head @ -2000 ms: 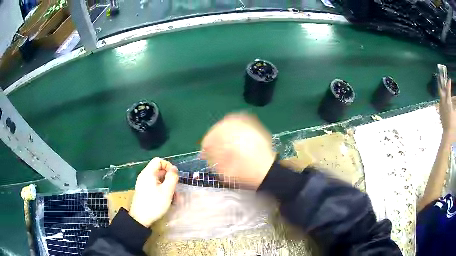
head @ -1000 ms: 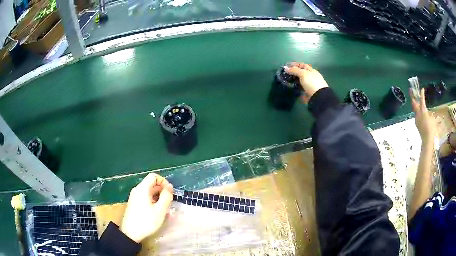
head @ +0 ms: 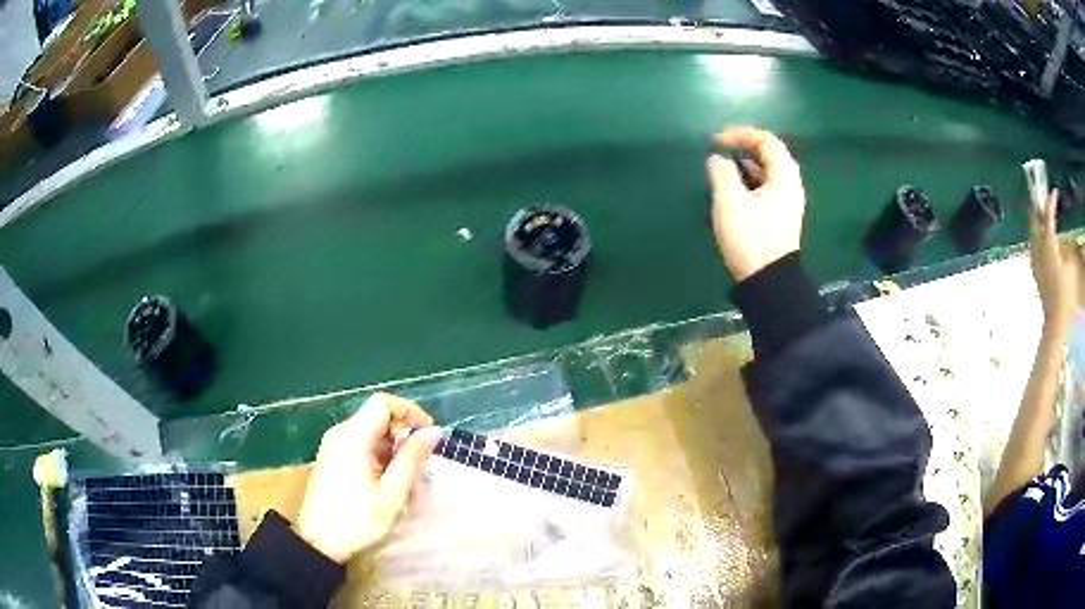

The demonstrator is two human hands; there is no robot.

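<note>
My left hand (head: 369, 476) pinches the left end of a die-cut pad sheet (head: 535, 466), a narrow strip of black pads with translucent release liner (head: 512, 523) below it. My right hand (head: 758, 202) is over the green belt, fingers curled. Something dark shows between its fingers; whether it holds a pad or touches a housing cannot be told. A black cylindrical housing (head: 546, 264) stands upright mid-belt, its open top showing small yellowish spots. Another housing (head: 167, 343) stands at the left.
More housings (head: 904, 226) stand at the right. Spare pad sheets (head: 161, 535) lie left of my hands on the bench, beside a pale-headed tool (head: 50, 470). A white spotted sheet (head: 940, 345) lies right of the cardboard mat (head: 678, 440). Another person's arm (head: 1047, 345) reaches in at right.
The housings have shifted right along the belt. My right hand went from the pad sheet to a housing top, then slightly right. My left hand stays at the strip's left end.
</note>
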